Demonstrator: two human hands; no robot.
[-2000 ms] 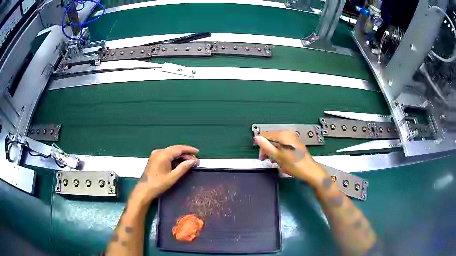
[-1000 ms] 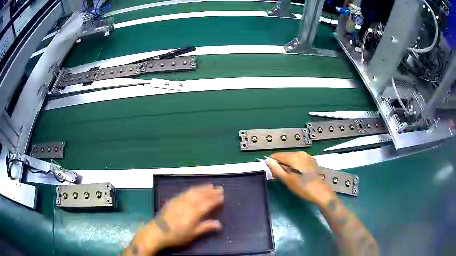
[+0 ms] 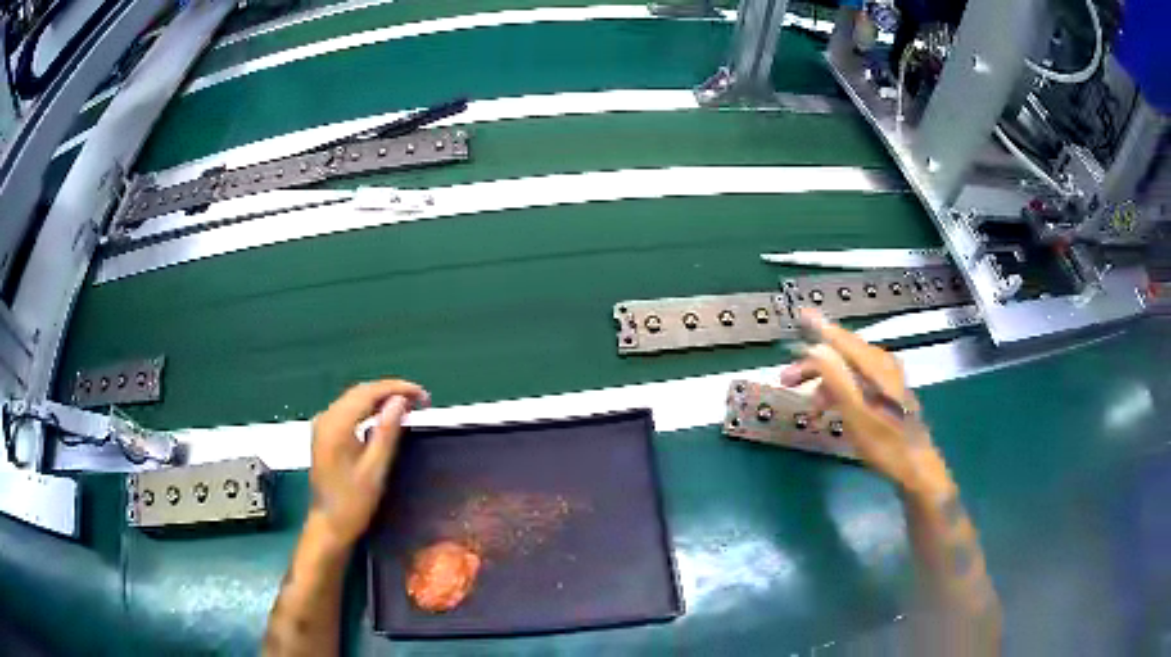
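My left hand (image 3: pixel 349 452) is at the upper left corner of the black tray (image 3: pixel 604 513), fingers bent with the tips near the thumb; I cannot tell whether it holds something. The tray carries an orange-red lump (image 3: pixel 443 575) and scattered reddish-brown specks (image 3: pixel 507 519). My right hand (image 3: pixel 867 392) is blurred above the right part of a tilted fixture block (image 3: pixel 783 417), its fingertips near the end of another four-hole block (image 3: pixel 700 322) on the green lane. No tweezers show clearly in it, so its grip cannot be told.
A fixture block (image 3: pixel 199 494) stands left of the tray, another (image 3: pixel 120 381) lies behind it. More blocks (image 3: pixel 873 293) run into the right gate between pointed strips. A row of blocks (image 3: pixel 302 167) and a dark stick (image 3: pixel 424 118) lie on the far lane. Metal frames flank both sides.
The view has shifted. My left hand has moved off the tray's middle to its upper left corner, uncovering the lump and specks. My right hand has moved right and its fingers look more spread.
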